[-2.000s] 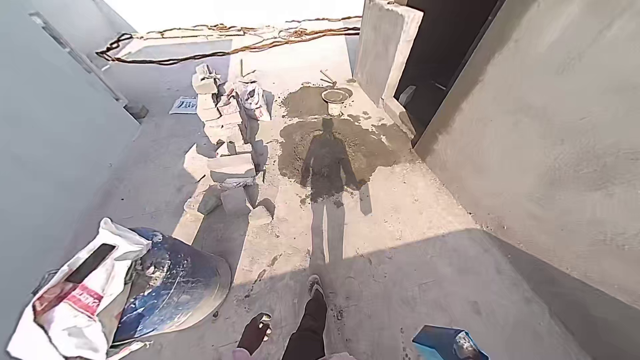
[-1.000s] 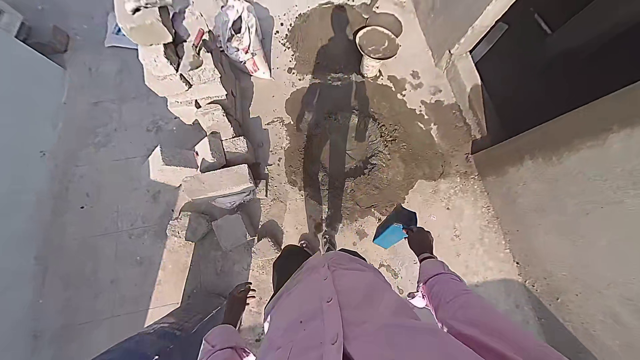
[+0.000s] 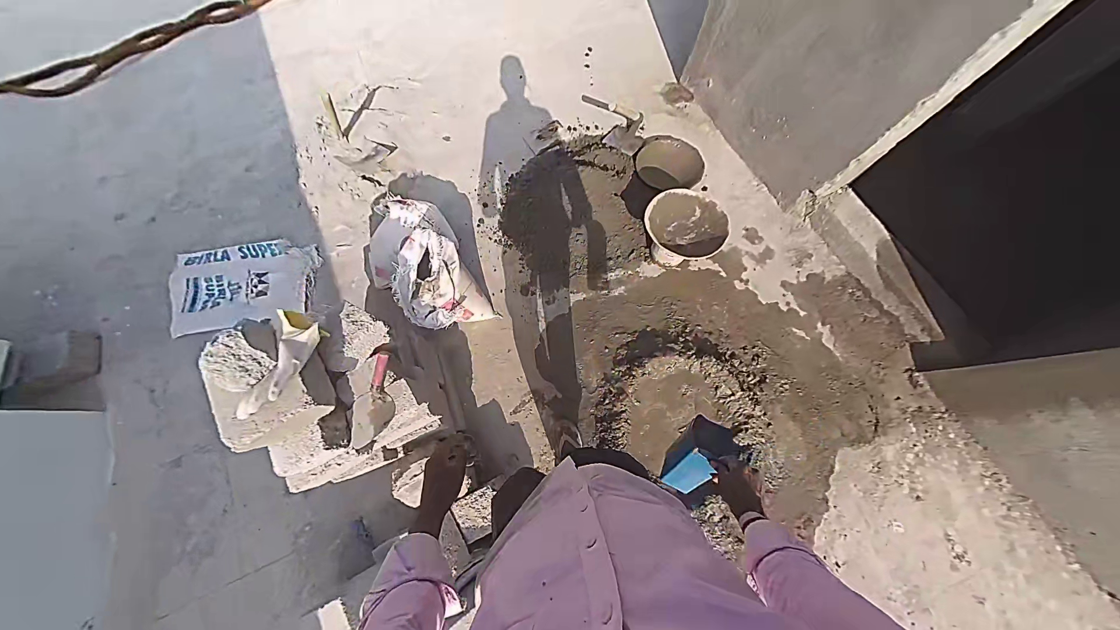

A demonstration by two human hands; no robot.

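My right hand (image 3: 739,490) grips a blue open container (image 3: 691,472), held low over a ring of wet mortar (image 3: 682,385) on the ground. At the lower left, beside the stacked blocks, hangs my left hand (image 3: 444,472); whether it holds anything is not clear. A trowel with a red handle (image 3: 374,411) lies on the blocks (image 3: 306,459) near that hand. Two round pans (image 3: 669,164) (image 3: 687,226) stand beyond the mortar, the nearer one with greyish matter in it. Past them lies a tool with a wooden handle (image 3: 612,109), perhaps a hoe.
A white woven sack (image 3: 429,262) stands left of my shadow. Another printed sack (image 3: 236,284) lies flat beside the blocks. A grey wall (image 3: 770,87) and a dark doorway (image 3: 1015,210) border the right side. Twisted cable (image 3: 131,48) crosses the upper left.
Since one second ago the view has moved forward, past the block pile. The blue container, still in my right hand, is now over the mortar ring; before, it was at the ring's near edge.
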